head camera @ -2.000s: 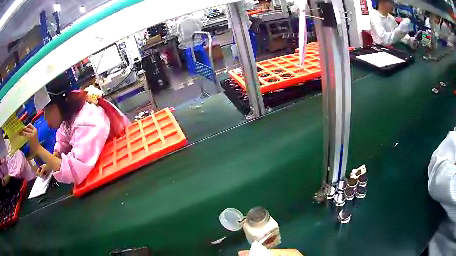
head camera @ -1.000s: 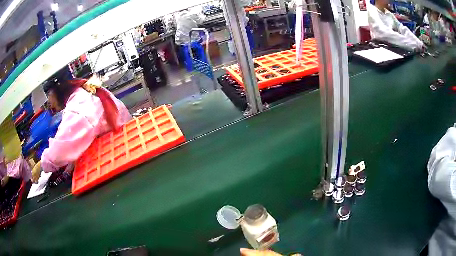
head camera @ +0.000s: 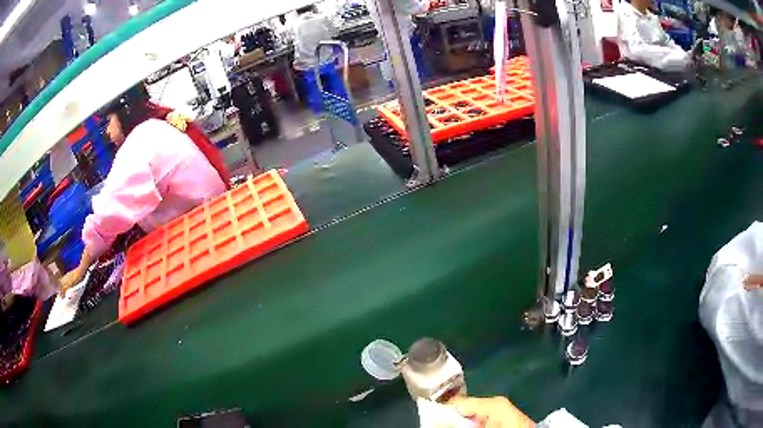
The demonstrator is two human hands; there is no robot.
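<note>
A whitish open bottle (head camera: 433,374) stands near the bottom edge of the picture, its round translucent lid (head camera: 381,359) beside it on the left. My right hand (head camera: 495,411) is at the bottom edge, just below and right of the bottle, partly cut off, with a pale sleeve behind. Its fingers are closed on a white wipe (head camera: 438,414) in front of the bottle's base. My left hand is not in view. Several small silver and dark cylindrical parts (head camera: 586,310) stand by the post, with a small coppery-and-white piece (head camera: 600,275) on top. One cylinder (head camera: 576,351) stands nearer.
An aluminium post (head camera: 559,167) rises beside the cylinders. An orange-red gridded tray (head camera: 213,243) lies at left by a person in pink (head camera: 159,171). Another such tray (head camera: 468,104) and a black tray (head camera: 636,85) are farther back. A pale-sleeved person (head camera: 740,309) is at the right edge.
My right hand has come further into view by the bottle, with sleeve and white wipe showing; the wipe was out of view one second ago. The pink-coated person has lowered an arm to the bench.
</note>
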